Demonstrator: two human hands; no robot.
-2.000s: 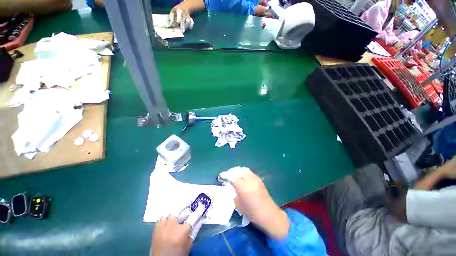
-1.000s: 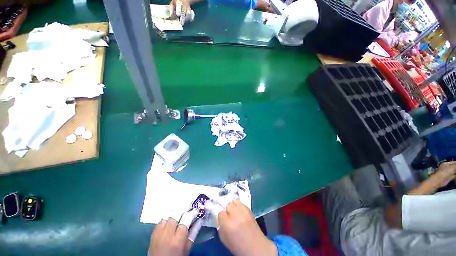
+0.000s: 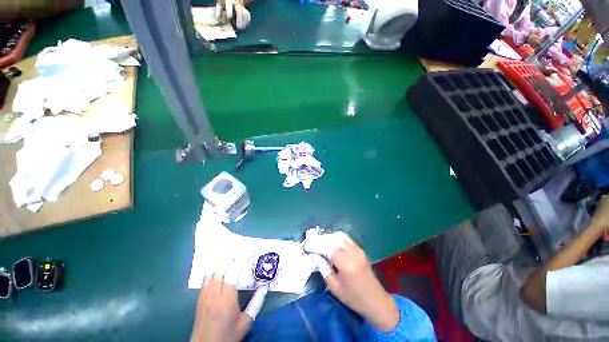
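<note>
A smartwatch head [image 3: 266,266] with a lit screen lies on the spread white cloth [image 3: 220,250]. My left hand [image 3: 224,304], with white finger cots, is at its left and lower edges, finger and thumb on either side of it, holding it against the cloth. My right hand [image 3: 347,267] is to the right of the watch, clear of it, and pinches a crumpled wiping cloth [image 3: 319,241] at the spread cloth's right edge. A whitish solvent bottle [image 3: 226,194] stands at the spread cloth's upper corner.
Waiting watches [image 3: 48,275] lie at the left. A cloth pile [image 3: 57,150] and white discs [image 3: 107,179] are on a brown board [image 3: 117,194]. A crumpled used cloth [image 3: 300,164] lies right of the metal post [image 3: 175,80]. Black trays [image 3: 491,127] and a seated person [image 3: 494,267] are at right.
My right hand has moved from the watch to the right with the wiping cloth, leaving the screen uncovered. My left fingers have spread around the watch.
</note>
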